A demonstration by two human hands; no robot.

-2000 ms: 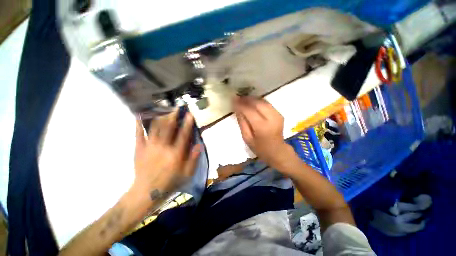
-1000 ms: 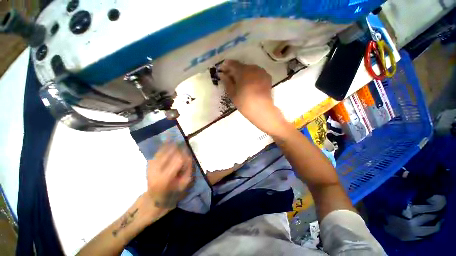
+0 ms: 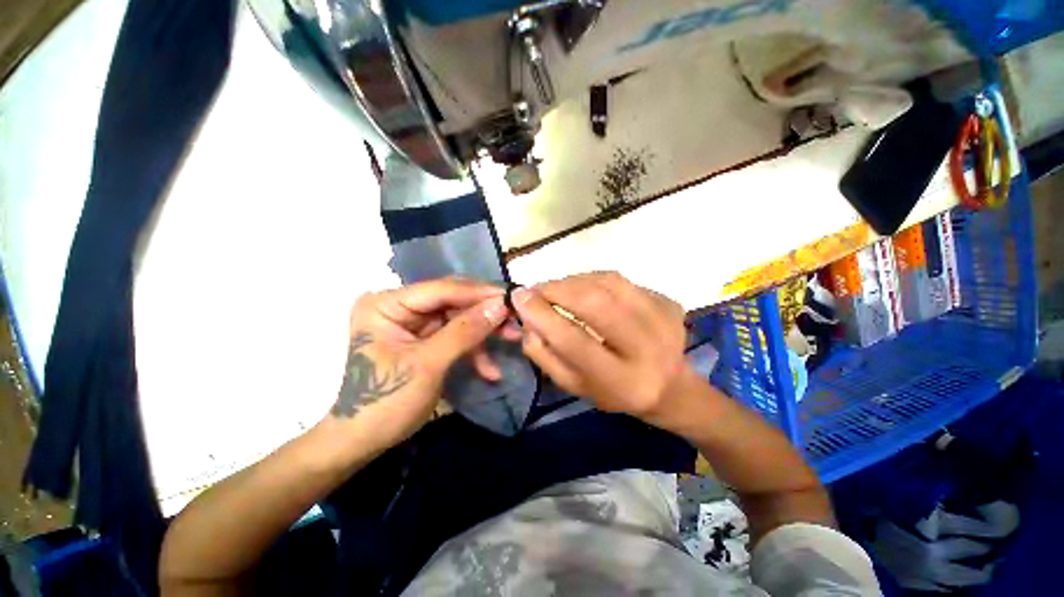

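A fabric strip (image 3: 449,254) with a grey face, dark edge and navy crosspiece (image 3: 436,218) runs from under the machine head towards my lap. My left hand (image 3: 426,338) and my right hand (image 3: 607,338) meet over the strip's right edge. Their thumbs and fingertips pinch a tiny dark piece (image 3: 510,299) between them; whether it is separate from the strip's edge is unclear. The strip's rounded lower end (image 3: 496,402) shows below my left hand. The presser foot area (image 3: 510,146) is just above the strip, partly hidden by machine parts.
The white machine head (image 3: 688,47) spans the top. A small dark bar (image 3: 599,109) and specks lie on the bed (image 3: 560,175). Navy strips (image 3: 134,233) lie at left. A beige cloth (image 3: 805,76), black pad (image 3: 898,163), red-yellow scissors (image 3: 980,160) and blue basket (image 3: 910,397) are at right.
My right hand has left the machine bed and come down to meet my left hand at the strip. The view has shifted, with the machine head higher in it. The small dark bar on the bed is now uncovered.
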